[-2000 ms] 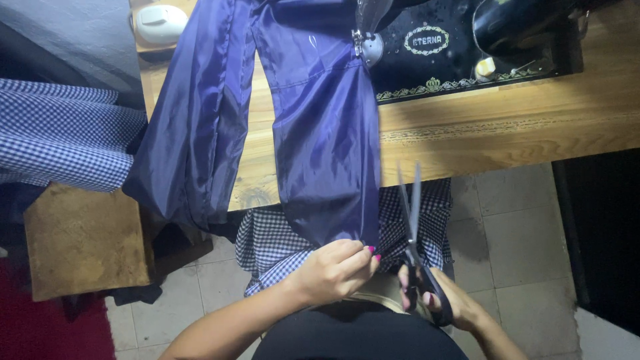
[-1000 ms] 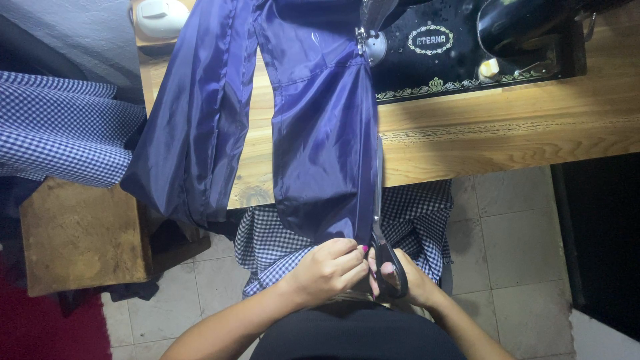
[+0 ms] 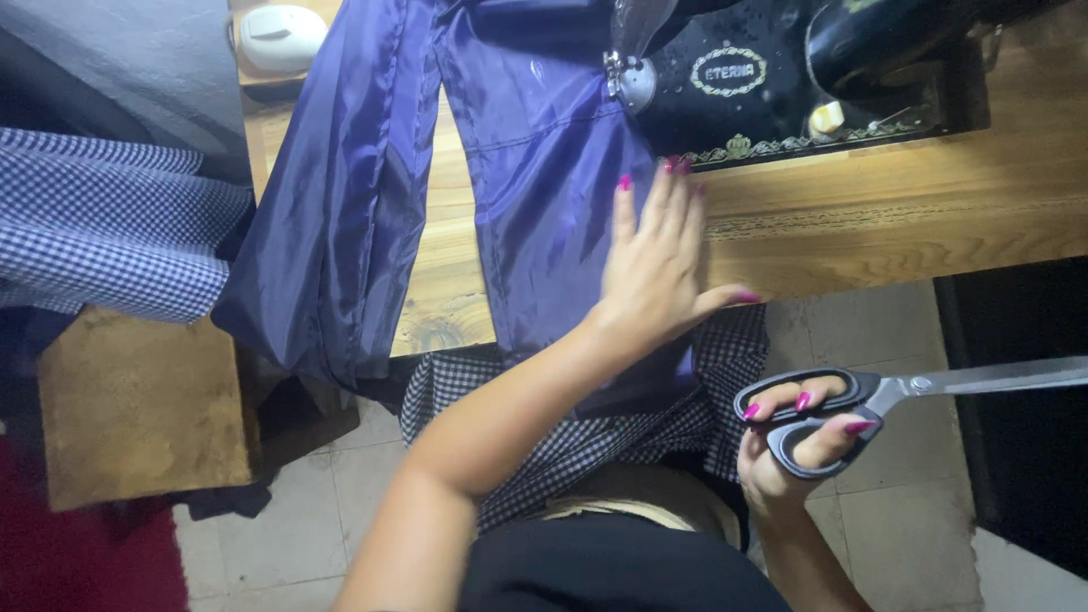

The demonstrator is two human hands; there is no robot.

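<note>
Shiny blue-purple fabric (image 3: pixel 552 229), sewn with seams, lies over the wooden table and hangs past its front edge in two long panels. My left hand (image 3: pixel 659 259) rests flat on the right panel near its right edge, fingers spread and holding nothing. Off the table's front, at the right, my right hand (image 3: pixel 786 450) has its fingers through the handles of black-and-grey fabric scissors (image 3: pixel 918 385). Their blades point right, close together and away from the fabric. The fabric's upper part passes by the presser foot (image 3: pixel 612 72) of a black Eterna sewing machine (image 3: pixel 790 93).
A white computer mouse-like object (image 3: pixel 282 38) sits at the table's (image 3: pixel 884 204) back left. On the machine bed is a small pale block (image 3: pixel 826 117). Checked cloth (image 3: pixel 102 221) hangs at left above a wooden stool (image 3: pixel 144 408); more checked cloth (image 3: pixel 586 446) lies over my lap.
My left hand has moved from the fabric's lower edge up onto the panel and opened flat. My right hand has moved right with the scissors, away from the fabric.
</note>
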